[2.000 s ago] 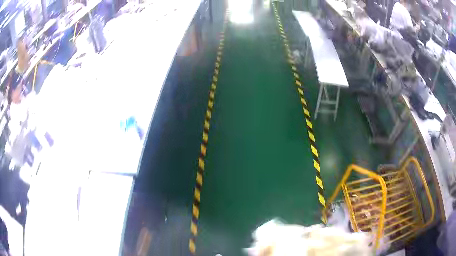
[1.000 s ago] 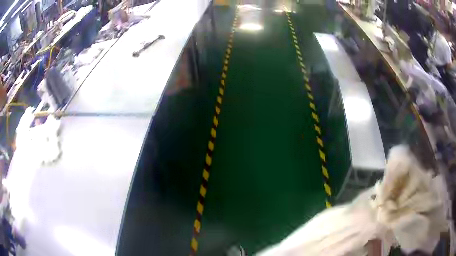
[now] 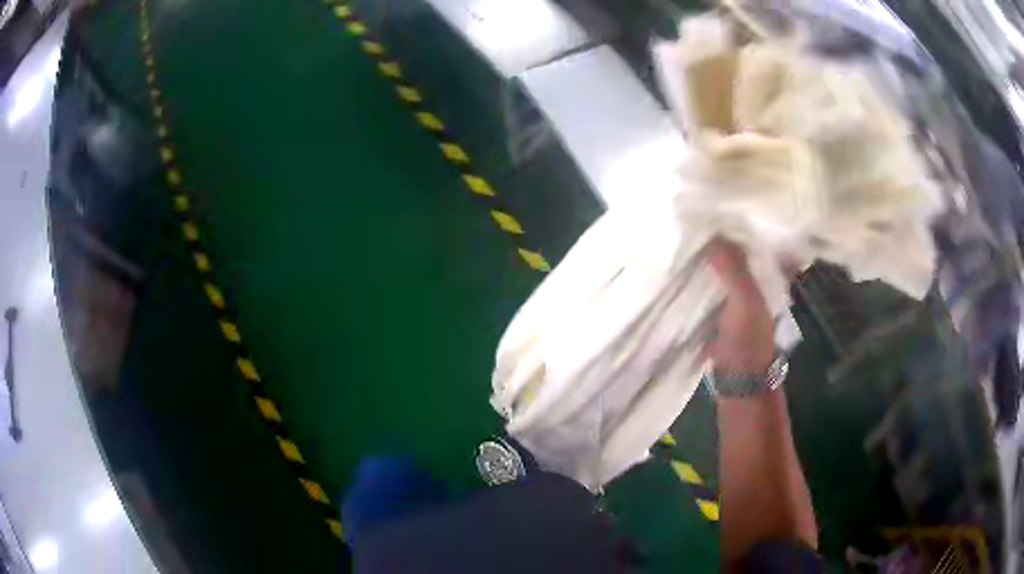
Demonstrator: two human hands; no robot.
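A large bundle of white to cream cloth (image 3: 606, 336) is held up in front of me on the right. It is gathered at the middle, and its upper end (image 3: 853, 168) fans out in loose folds. My right hand (image 3: 741, 308) is closed on the gathered part. Its fingers are partly hidden by cloth, and a metal watch shows on the wrist. The lower end of the bundle lies against dark clothing at the bottom. My left hand is not visible.
Green floor (image 3: 337, 280) with yellow-black striped lines lies below. A long white table (image 3: 28, 224) runs along the left edge with a thin dark tool (image 3: 12, 370). A white bench (image 3: 595, 118) stands behind the bundle. A yellow rail (image 3: 938, 544) shows at bottom right.
The view has turned right and down. The bundle has come up from the lower right edge into the centre right, and my right hand and forearm now show on it.
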